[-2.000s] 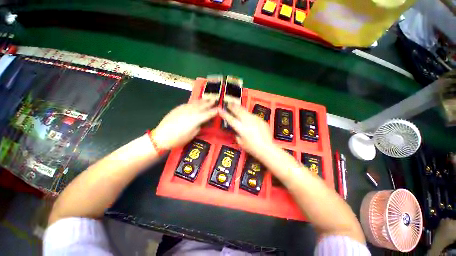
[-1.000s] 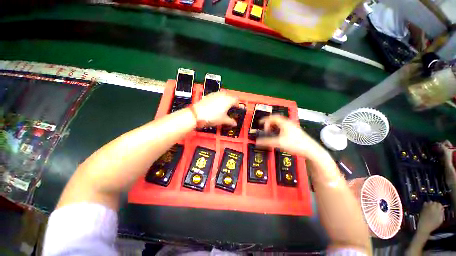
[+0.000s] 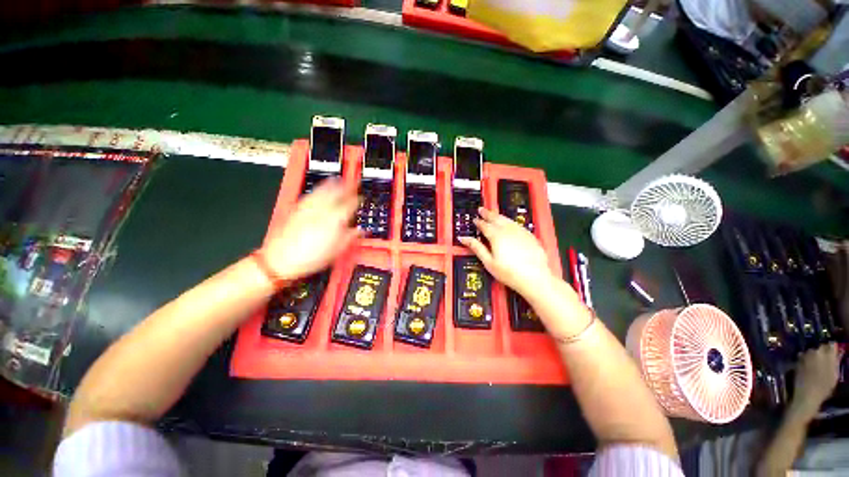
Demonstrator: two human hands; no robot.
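Observation:
A red tray holds black flip phones in two rows. Four phones in the back row stand open, keypads down in the pockets and screens dark, such as the second open phone. A closed phone lies at the back right. The front row phones, like this closed phone, show gold emblems. My left hand is over the leftmost open phone's keypad, slightly blurred, and hides part of it. My right hand is at the keypad of the fourth open phone, fingertips on its right edge, holding nothing.
A pink fan and a white fan stand to the right, with pens beside the tray. A green belt runs behind. A dark printed sheet lies left. Another person's hand is at the far right near a dark tray.
Two more back-row phones now stand open. My left hand has moved left to the first phone, and my right hand has moved slightly down. The view has shifted a little.

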